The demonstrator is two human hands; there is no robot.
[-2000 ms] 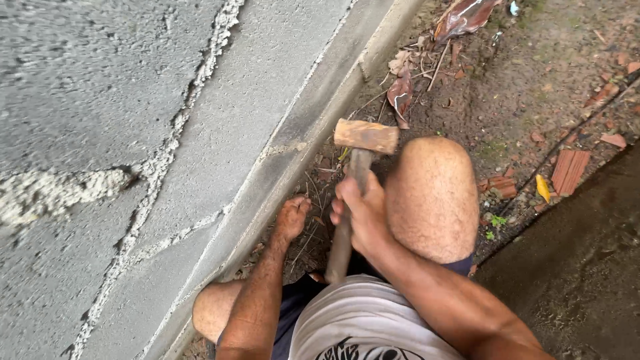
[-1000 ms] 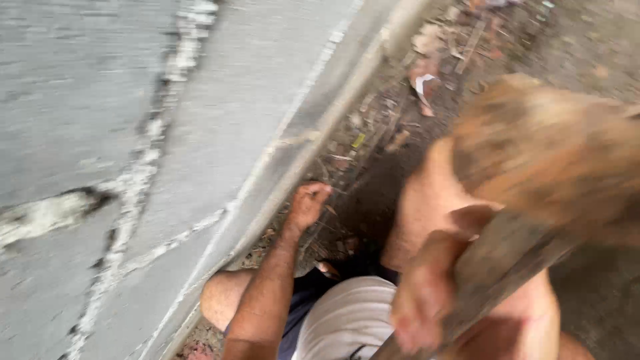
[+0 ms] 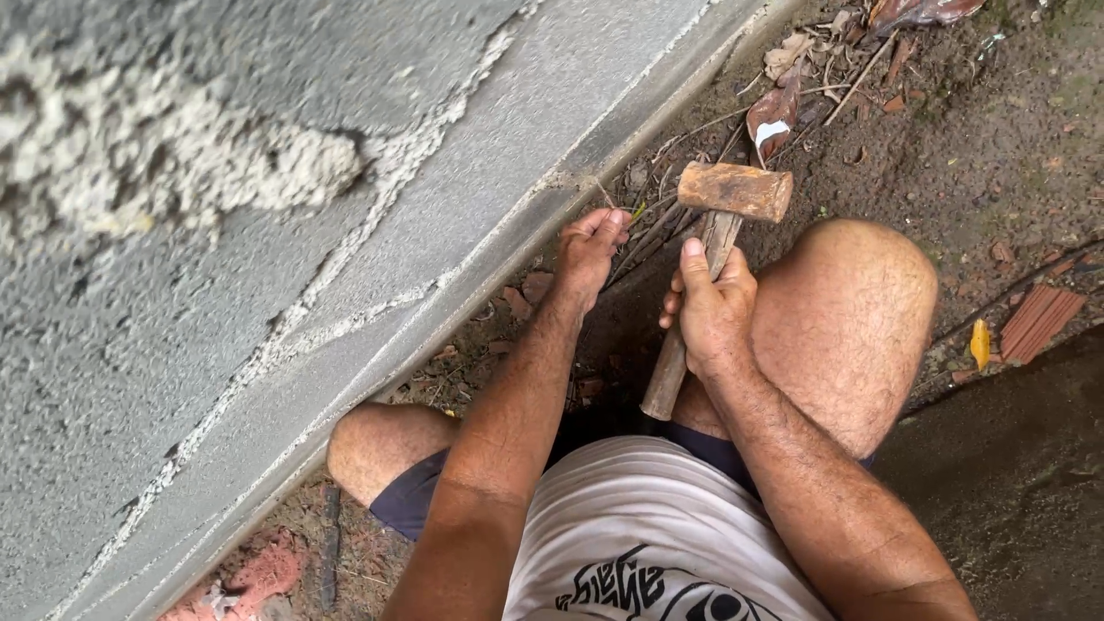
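Note:
My right hand [image 3: 714, 302] is wrapped around the wooden handle [image 3: 668, 371] of a hammer whose rusty metal head [image 3: 735, 191] points away from me, above the soil. To the left, my left hand [image 3: 592, 250] is closed beside the foot of the grey block wall [image 3: 483, 216], its thumb and fingertips together. A thin twig or stem [image 3: 606, 195] sticks up at those fingertips, and a small green bit [image 3: 638, 211] shows next to them. Whether the fingers pinch either one, I cannot tell.
Rough mortar [image 3: 259, 164] bulges from the wall joints at left. Dry leaves [image 3: 774, 112] and twigs litter the soil along the wall base. A ribbed red brick fragment [image 3: 1041, 323] and a yellow leaf [image 3: 981, 345] lie at right. My bent knee [image 3: 849, 293] is beside the hammer.
One second ago the hammer was raised close to the camera at the right; now it is lower, between my knees. My right hand has kept hold of it.

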